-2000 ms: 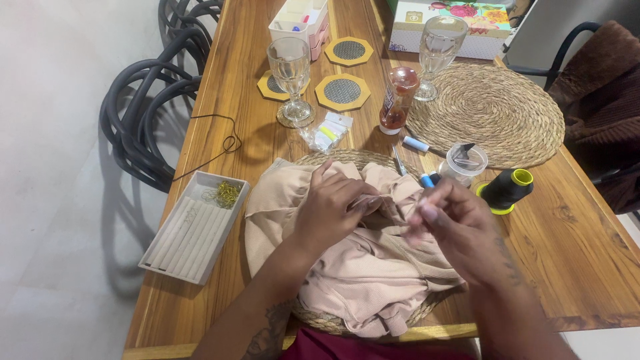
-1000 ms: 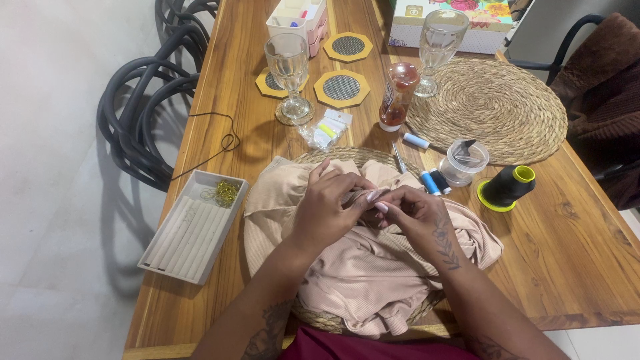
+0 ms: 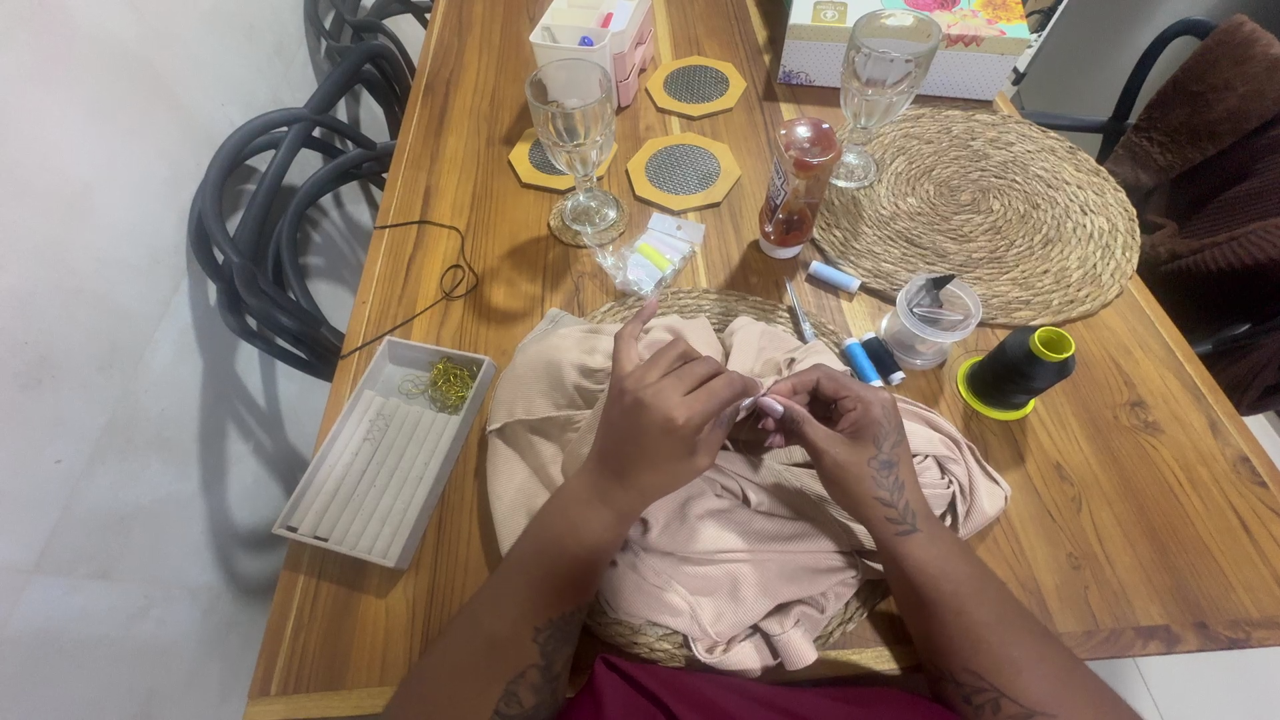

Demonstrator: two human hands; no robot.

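A beige ribbed fabric (image 3: 720, 550) lies bunched on a round woven placemat (image 3: 640, 640) at the table's front. My left hand (image 3: 670, 410) pinches a fold of this fabric between thumb and fingers, its index finger raised. Touching it at the fingertips, my right hand (image 3: 830, 420) is closed on the same spot; whether it holds a needle is too small to tell. Just beyond the fabric are small scissors (image 3: 800, 312), a blue thread spool (image 3: 861, 362) and a dark thread spool (image 3: 883, 358). A pale blue spool (image 3: 834, 277) lies farther back.
At left sits a grey tray (image 3: 385, 460) with gold-coloured pins. A clear tub (image 3: 930, 320) and large black thread cone (image 3: 1020, 375) stand at right. Behind are a stemmed glass (image 3: 572, 120), another glass (image 3: 885, 75), a reddish bottle (image 3: 797, 190) and a second woven mat (image 3: 990, 210).
Two seconds ago my right hand was raised apart from the left and blurred; it has come in to meet the left hand at the fabric. My left hand has stayed nearly in place.
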